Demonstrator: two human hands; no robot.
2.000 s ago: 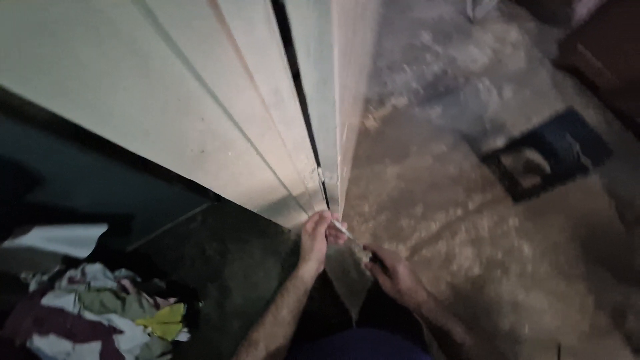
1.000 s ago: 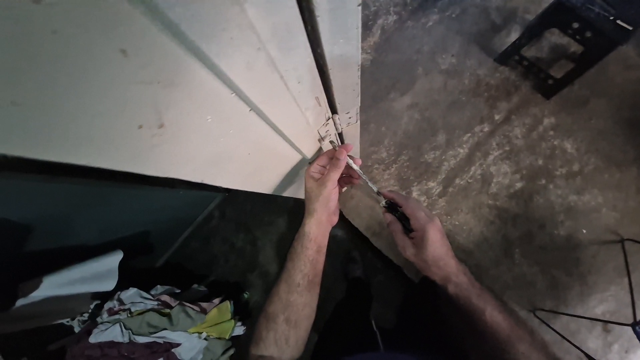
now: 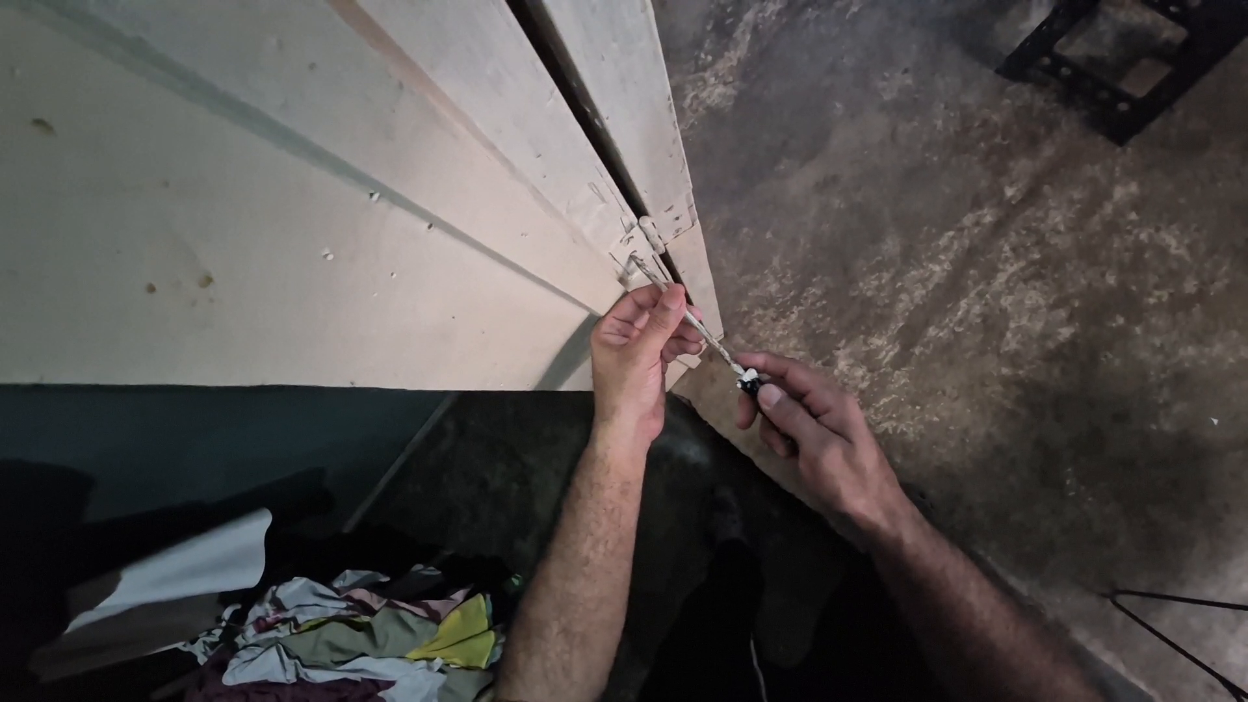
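Note:
My right hand [image 3: 814, 429] is closed around the dark handle of a screwdriver [image 3: 714, 346], whose long shaft is smeared with pale paint. My left hand [image 3: 639, 351] pinches that shaft between thumb and fingers, near its upper end. The tip reaches a door hinge [image 3: 651, 234] painted the same pale colour, at the edge of a cream-painted door [image 3: 439, 273]. Whether the tip sits in a screw is too small to tell. Beside the hinge runs a dark gap, with the door frame [image 3: 624, 107] on its other side.
Crumpled cloths [image 3: 361, 634] in white, green and yellow lie at the lower left, near a white sheet [image 3: 185, 565]. A black plastic stool or crate [image 3: 1121, 68] stands on the stained concrete floor [image 3: 955, 253] at the upper right. Thin dark rods [image 3: 1170, 634] show at the lower right.
Two seconds ago my hands were lower in the view by the door edge; the view has shifted since. Both hands stay around the screwdriver, and its tip now shows at the hinge.

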